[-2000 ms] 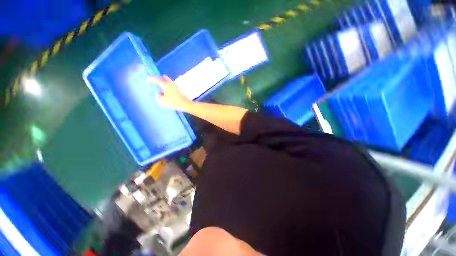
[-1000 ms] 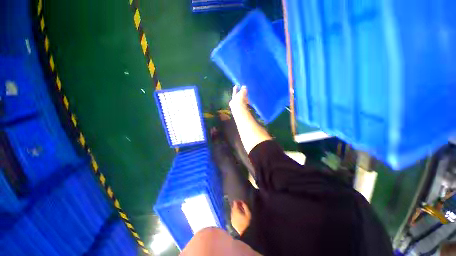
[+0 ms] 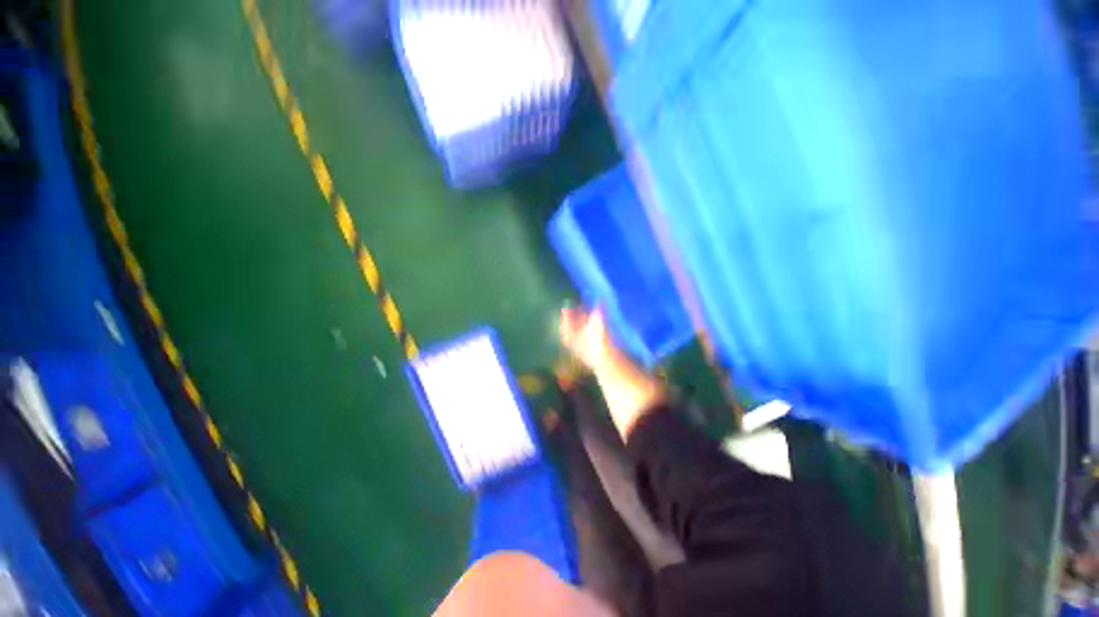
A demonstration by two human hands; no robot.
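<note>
My right hand (image 3: 587,338), bare and blurred, reaches out from a black sleeve near the middle of the view. It is at the lower left edge of a blue plastic tray (image 3: 627,259). Blur hides whether the fingers grip the edge or only touch it. The tray's right side is hidden behind a large blue stack. My left hand is not in view.
The large blue tray stack (image 3: 844,217) fills the upper right. A tray of white pieces (image 3: 476,407) stands at lower centre, and a stack of white-filled trays (image 3: 488,84) at the top. Yellow-black tape (image 3: 344,223) crosses the green floor. Blue trays (image 3: 151,542) line the left.
The empty tray, under my right hand two seconds ago, was at the large stack one second ago. The view has since shifted; tray and right hand appear lower. My left hand has left the view.
</note>
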